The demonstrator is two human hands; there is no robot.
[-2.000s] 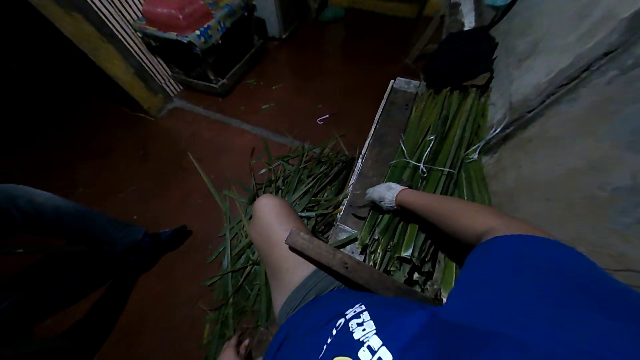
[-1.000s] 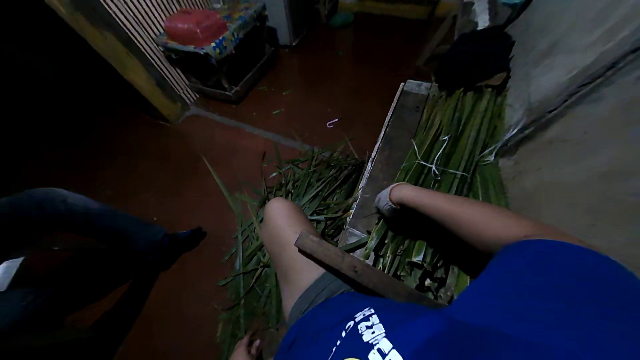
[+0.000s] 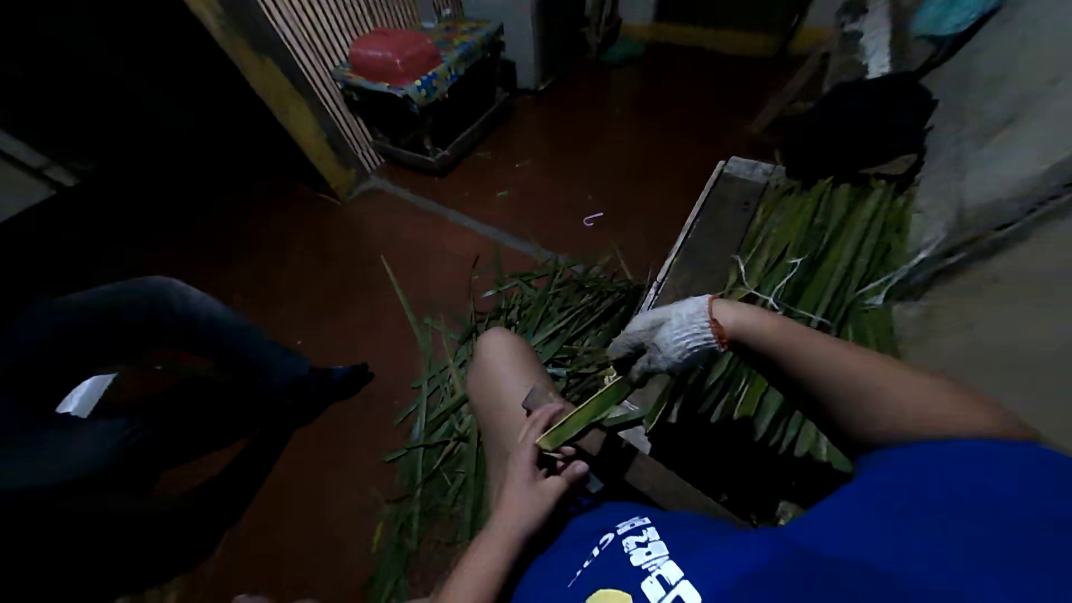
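My right hand (image 3: 670, 339), in a white knit glove with an orange cuff, grips the upper end of a green leaf strip (image 3: 586, 414). The strip slants down toward my bare left hand (image 3: 540, 477), whose fingers are around its lower end. A small dark flat piece (image 3: 540, 399) shows by the left fingertips; what it is I cannot tell. A wooden plank (image 3: 670, 481) lies across my lap under the strip. On the right, long green leaf strips (image 3: 825, 243) lie in a bundle with white string (image 3: 775, 289) around them.
Cut leaf strips (image 3: 452, 452) are heaped on the red floor beside my knee. A wooden board (image 3: 712, 239) runs along the bundle's left side. At far left is another person's leg (image 3: 167, 335). A red basin (image 3: 394, 56) stands on a small table; a concrete wall (image 3: 997, 276) rises at right.
My gloved right hand has moved left from beside the bundle and now has a leaf strip in it. My left hand has come up from the bottom edge to the strip.
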